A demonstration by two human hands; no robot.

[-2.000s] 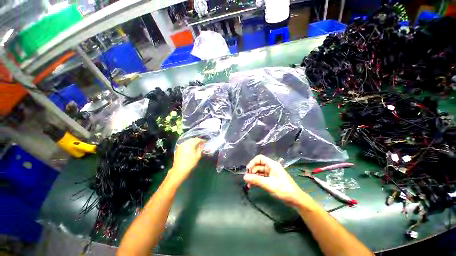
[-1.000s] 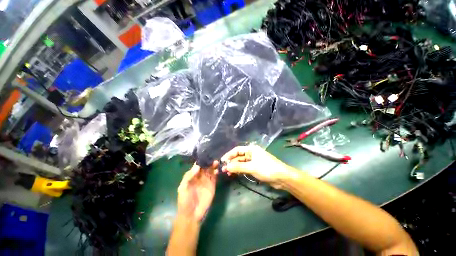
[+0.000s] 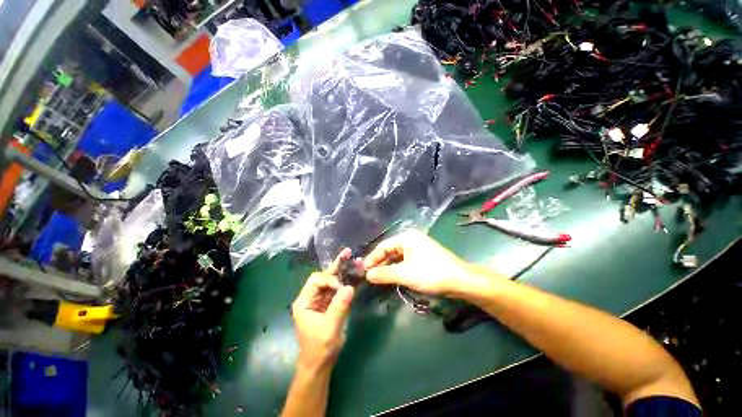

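My left hand [image 3: 323,308] holds a small black part [image 3: 350,271] between thumb and fingertips, in front of the large clear bag. My right hand [image 3: 411,265] pinches at the right side of the same part, fingertips nearly touching the left ones; what they grip is partly hidden. A black cable harness [image 3: 468,318] lies on the green table below my right hand, with thin wire ends near my right fingers. Red-handled cutters [image 3: 515,218] lie open on the table to the right of the bag.
A large clear bag [image 3: 382,138] of dark parts lies ahead, a smaller clear bag [image 3: 260,175] beside it. Harness piles stand at left [image 3: 175,309] and right [image 3: 602,122]. Yellow-green pieces [image 3: 213,218] lie on the left pile. The green tabletop [image 3: 407,358] curves along its near edge.
My left hand has moved from the bag's edge to meet my right hand, and now has the small black part at its fingertips. The view has shifted, so the table appears further left and higher.
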